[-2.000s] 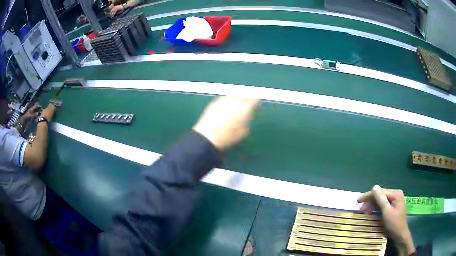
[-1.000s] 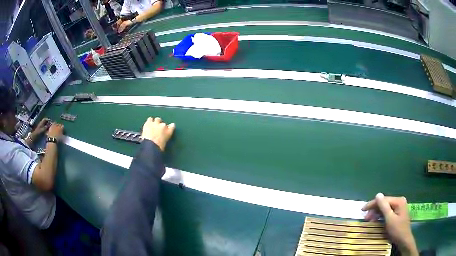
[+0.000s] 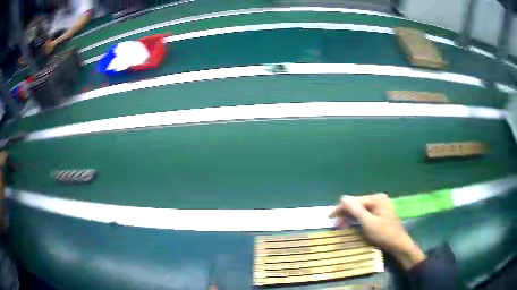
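My right hand [image 3: 377, 224] is over the far right corner of the stacked jig plates [image 3: 317, 257], beside the green label. Its fingers are curled and blurred; I cannot tell whether they hold or touch anything. My left hand is not in view. The gold plates lie side by side as strips at the near edge. A dark grey fixture [image 3: 75, 175] with a row of recesses lies on the belt at the left. A gold bar with round holes [image 3: 455, 150] lies on the belt at the right.
Another gold bar [image 3: 416, 97] lies at a white strip, with a brown block [image 3: 419, 48] behind. Blue and red bins [image 3: 156, 52] holding white cloth and a dark rack stack [image 3: 56, 79] are far left. Parts of other people show at the left. A green device [image 3: 278, 68] sits on a strip.
The view has turned to the right. My left hand, earlier beside the grey fixture, has left the picture. The fixture remains on the belt. My right hand stays by the stacked plates.
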